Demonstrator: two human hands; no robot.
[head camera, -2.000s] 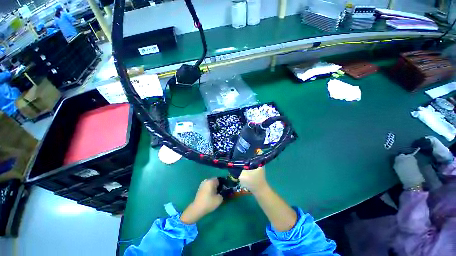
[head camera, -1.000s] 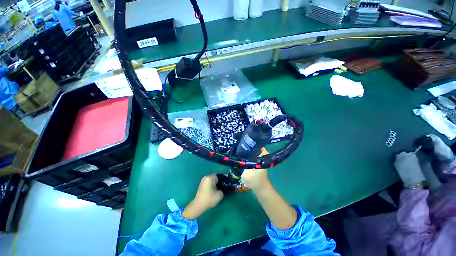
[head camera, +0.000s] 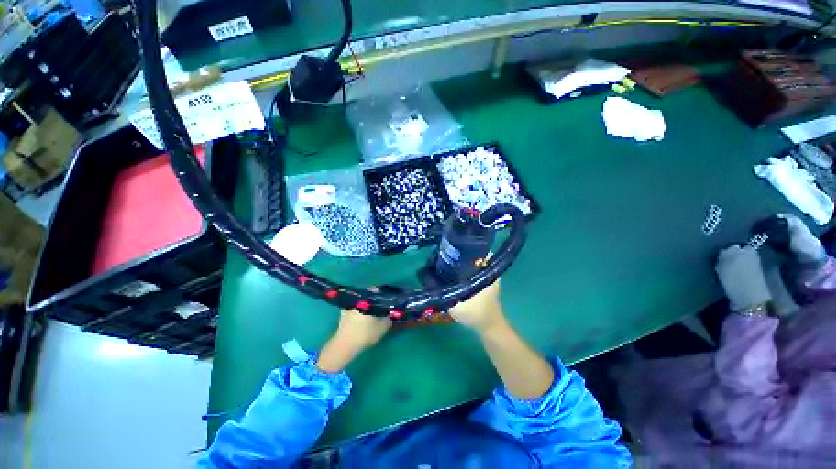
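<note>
A black power screwdriver (head camera: 461, 249) stands upright in front of the parts tray. My right hand (head camera: 478, 307) is at its lower part, partly behind the looping black cable (head camera: 335, 295). My left hand (head camera: 365, 328) is at the left end of the assembly fixture, whose orange-red edge (head camera: 429, 320) shows between my hands. The cable hides the fixture's top and my left fingertips. The divided black parts tray (head camera: 374, 207) holds dark-and-silver parts (head camera: 406, 206) at left and white-silver pieces (head camera: 478, 179) at right.
A bag of small grey parts (head camera: 341, 225) and a white round dish (head camera: 295, 244) lie left of the tray; a clear bag (head camera: 406, 124) lies behind. Black crates (head camera: 137, 293) stand left. A coworker's gloved hands (head camera: 744, 275) are at right, near joined silver pieces (head camera: 711, 219).
The view has shifted, so the bench items sit higher and more to the left. My hands stay at the fixture and screwdriver. The cable loop now covers more of the fixture.
</note>
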